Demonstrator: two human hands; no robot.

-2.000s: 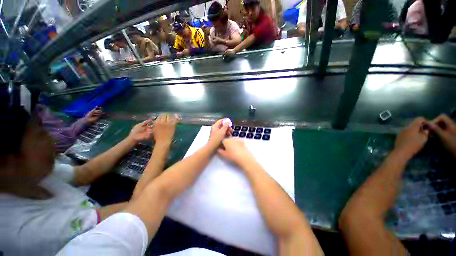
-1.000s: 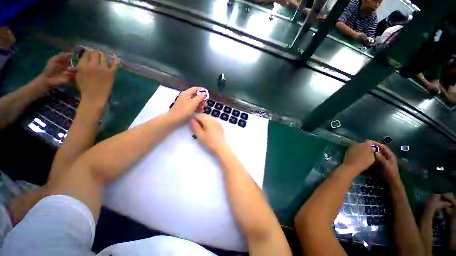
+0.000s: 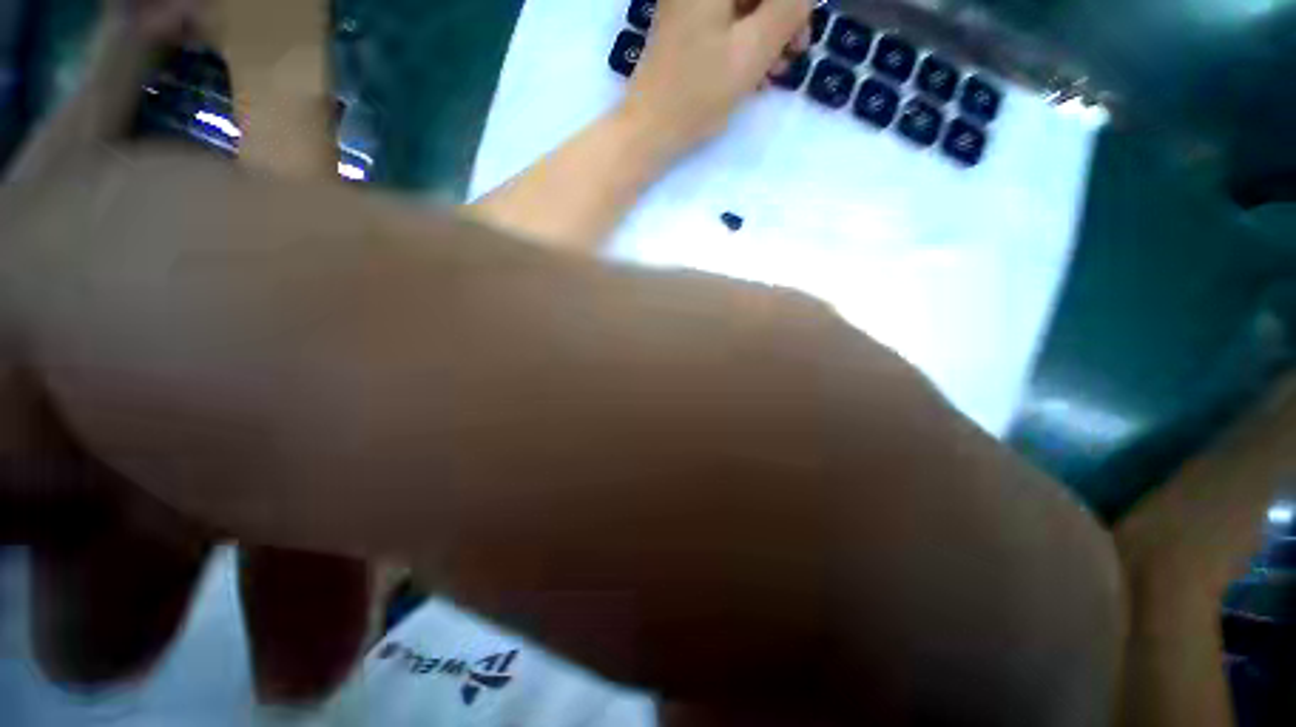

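Note:
Small black square covers (image 3: 876, 101) lie in close rows at the far edge of the white sheet (image 3: 910, 270). My left hand (image 3: 711, 64) is at these rows, cut off by the top edge. Its fingers are bent and partly hide the covers; whether it holds something cannot be told. A tiny dark part (image 3: 732, 220) lies alone on the sheet. My right arm is large and blurred across the picture, close to the camera, hiding much of the sheet. My right hand (image 3: 199, 611) is at the lower left, fingers pointing down; its grip is unclear.
A neighbour's forearm (image 3: 277, 85) is at the upper left, beside a shiny tray. Another person's arm (image 3: 1194, 568) is at the right edge. The green bench (image 3: 1151, 270) borders the sheet. A pale shirt with dark print (image 3: 455, 668) shows at the bottom.
The view has tipped down and come closer. My right hand has left my left hand and swung up close to the camera. The conveyor and far workers are out of view.

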